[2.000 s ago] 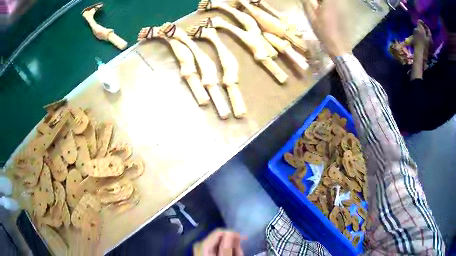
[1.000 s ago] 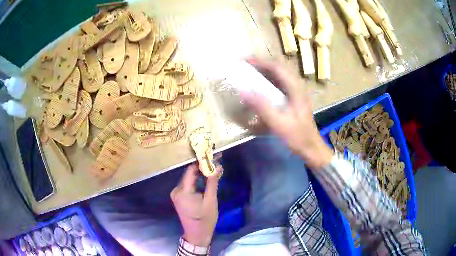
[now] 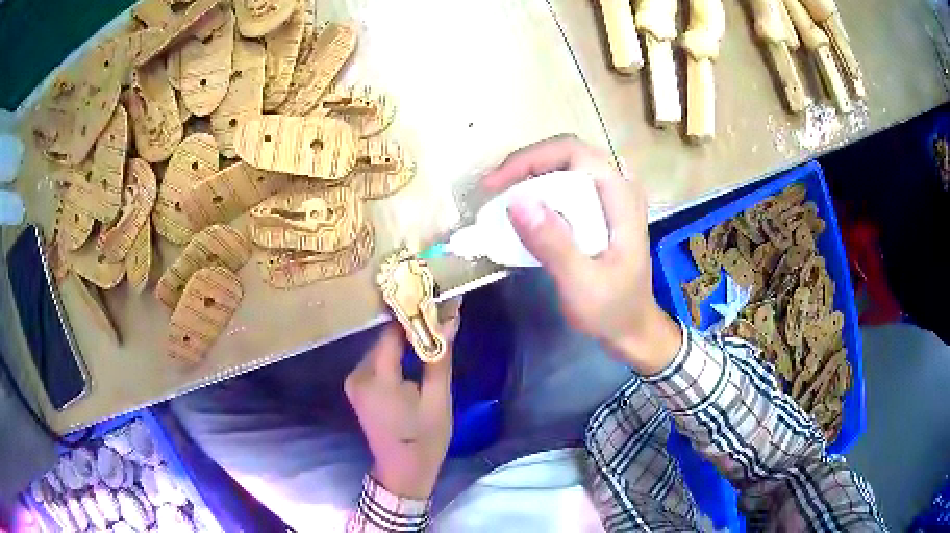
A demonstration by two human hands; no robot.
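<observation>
My left hand [image 3: 401, 411] holds a tan sole piece [image 3: 413, 302] near the bench's front edge, its recessed, outlined face showing. My right hand [image 3: 599, 255] grips a white glue bottle [image 3: 552, 221] tilted almost level, its blue-green nozzle pointing left. The nozzle tip is at the far end of the sole piece; whether it touches is unclear. A heap of striped sole pieces [image 3: 297, 145] lies on the bench to the left. Several cream leg parts [image 3: 700, 94] lie at the upper right, their far ends cut off by the frame.
A black mobile phone [image 3: 49, 318] lies at the bench's left edge. A blue crate [image 3: 856, 396] of tan parts with a white scrap stands at the right. Another blue crate [image 3: 185, 458] of pale grey parts is at lower left. The curved bench edge [image 3: 490, 279] crosses before my lap.
Since two seconds ago, both hands have come to the bench's front edge with sole piece and bottle. Since one second ago, the blurred bottle has levelled and its nozzle has reached the sole piece.
</observation>
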